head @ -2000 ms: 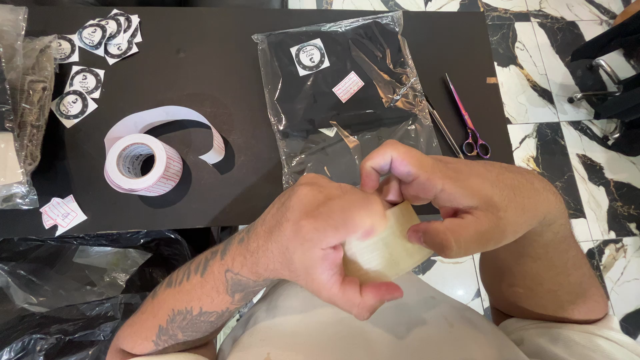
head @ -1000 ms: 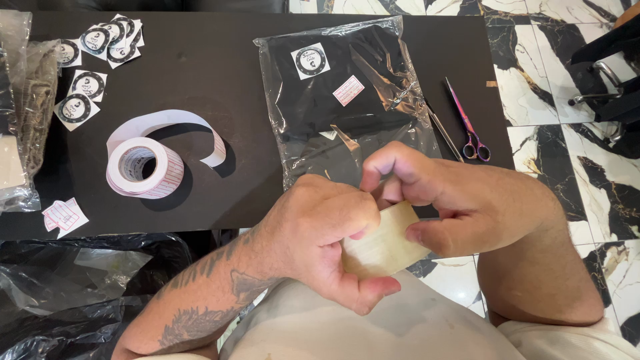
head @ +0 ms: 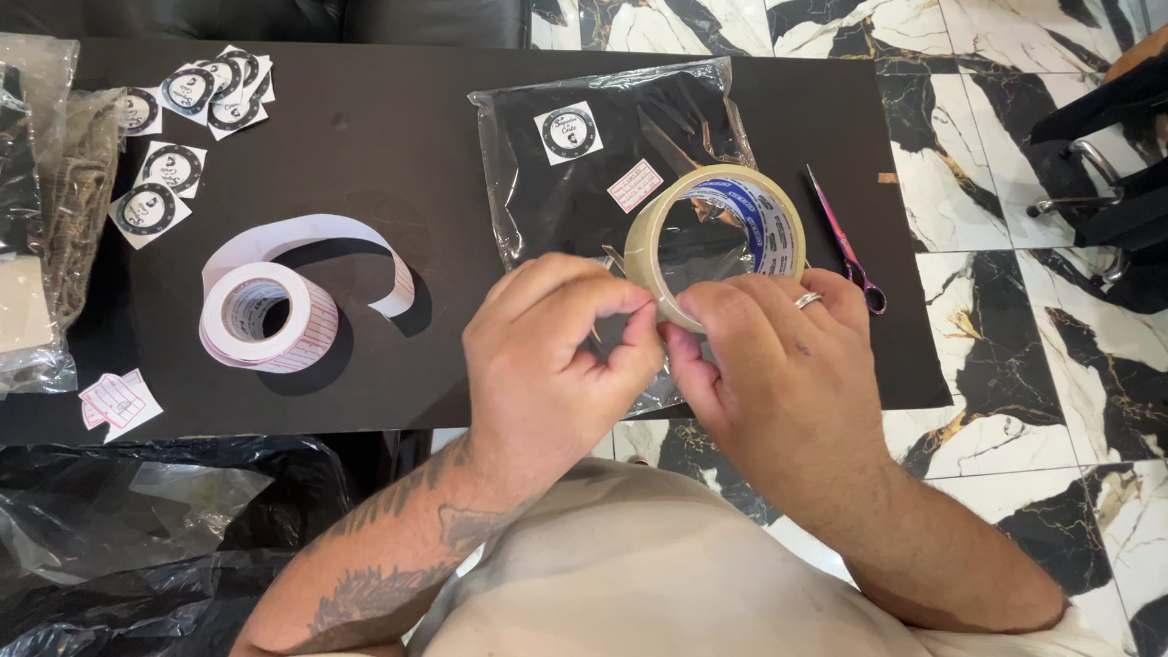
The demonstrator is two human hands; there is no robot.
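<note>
A roll of clear adhesive tape (head: 646, 239) stands above the bag, its open ring facing me. My right hand (head: 785, 365) holds its lower rim between thumb and fingers. My left hand (head: 566, 356) pinches thumb and forefinger together at the roll's lower left edge; whether tape is between them is too small to tell. Behind the hands lies a clear plastic bag (head: 538, 205) with black contents, bearing a round-print sticker (head: 568, 132) and a small red-printed label (head: 635, 185). Scissors (head: 844, 242) lie right of the roll.
A label roll (head: 315, 333) with a curled loose strip sits at left on the black table (head: 411, 119). Round-print stickers (head: 192, 89) and torn label pieces (head: 121, 401) lie farther left. Filled plastic bags (head: 87, 210) stand at the left edge, with a black plastic bag (head: 182, 584) below.
The tape roll, earlier low between both hands and largely covered, is now raised and turned with its ring in view. My left hand has gone from holding the roll to a pinch at its edge.
</note>
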